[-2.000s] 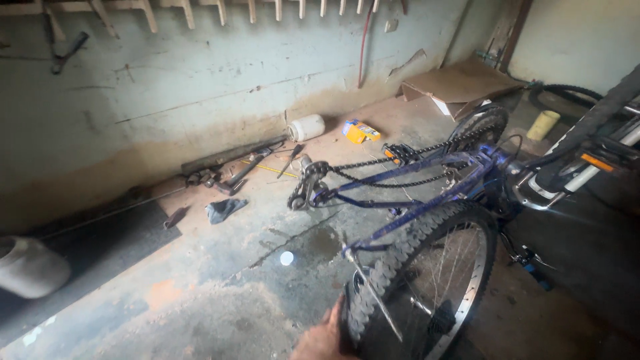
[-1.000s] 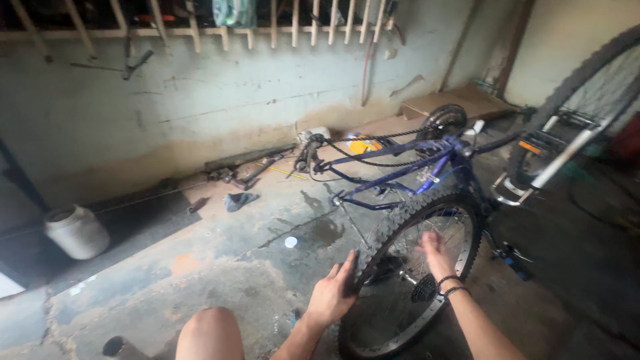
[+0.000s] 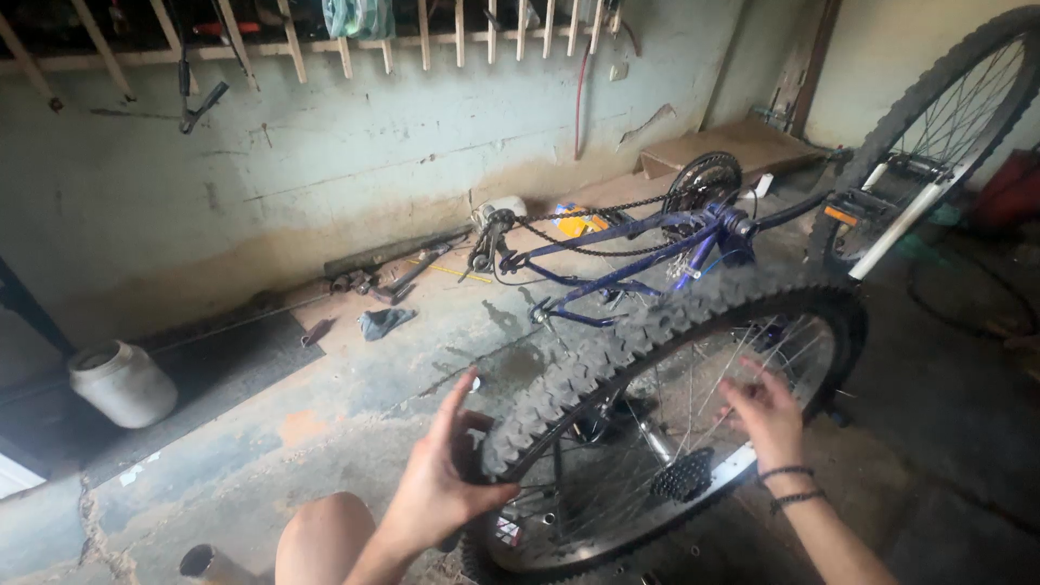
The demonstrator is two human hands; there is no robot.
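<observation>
A detached bicycle wheel with a knobby tire [image 3: 585, 374] stands tilted in front of me. My left hand [image 3: 455, 467] lies around the tire's near left side, its thumb and fingers on either side of the rubber. My right hand [image 3: 760, 410] is at the spokes on the right, fingers spread; whether it touches them I cannot tell. The cassette [image 3: 682, 475] sits at the hub, below and left of my right hand. Behind the wheel is a blue bicycle frame [image 3: 650, 268], with its chain [image 3: 601, 210] hanging at the rear derailleur [image 3: 487, 240] and its front wheel [image 3: 894, 130] raised at the right.
A white plastic container [image 3: 122, 386] stands at the left. Along the wall lie a hammer [image 3: 406, 280], a gray rag [image 3: 386, 322] and a yellow package [image 3: 578, 219]. A flattened cardboard box [image 3: 723, 146] is at the back. A metal tube [image 3: 203, 562] stands near my knee.
My right hand has come into view since two seconds ago. The detached wheel leans over more than one second ago, and my left hand has opened wider around its tire.
</observation>
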